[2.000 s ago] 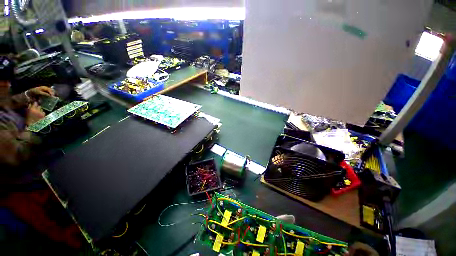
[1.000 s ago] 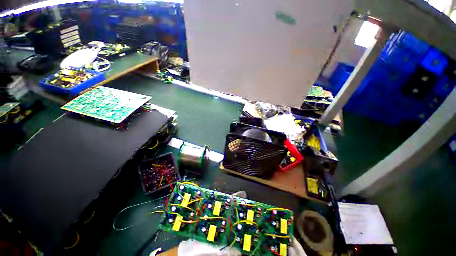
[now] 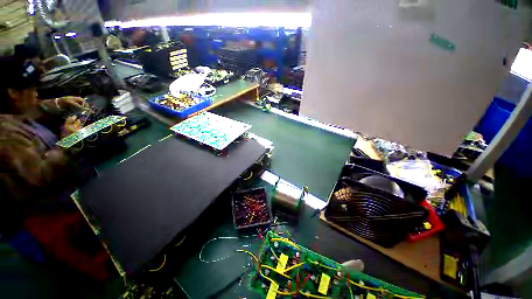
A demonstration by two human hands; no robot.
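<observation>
The green PCB panel (image 3: 318,273) lies component side up at the bottom edge, its near and right parts cut off. It carries yellow blocks and yellow, red and black wires. A pale rounded shape (image 3: 353,265), like a gloved fingertip, shows at its far edge; I cannot tell which hand it belongs to. The rest of my hands is out of the picture or hidden. The black wire box (image 3: 252,209) of red and dark wires stands behind the panel's left end. The solder reel (image 3: 287,194) lies beside the box, and a thin pale strand curls to the left.
A black separator sheet (image 3: 169,195) covers stacked panels at left, with a pale green board (image 3: 212,129) on its far end. The fume fan (image 3: 373,211) stands right on a brown board, beside a red tray (image 3: 424,225). A seated coworker (image 3: 35,140) holds a panel at far left.
Compared with one second ago, the view has swung left, so things sit further right and the coworker shows again. The white gloves at the panel's near edge have left the picture.
</observation>
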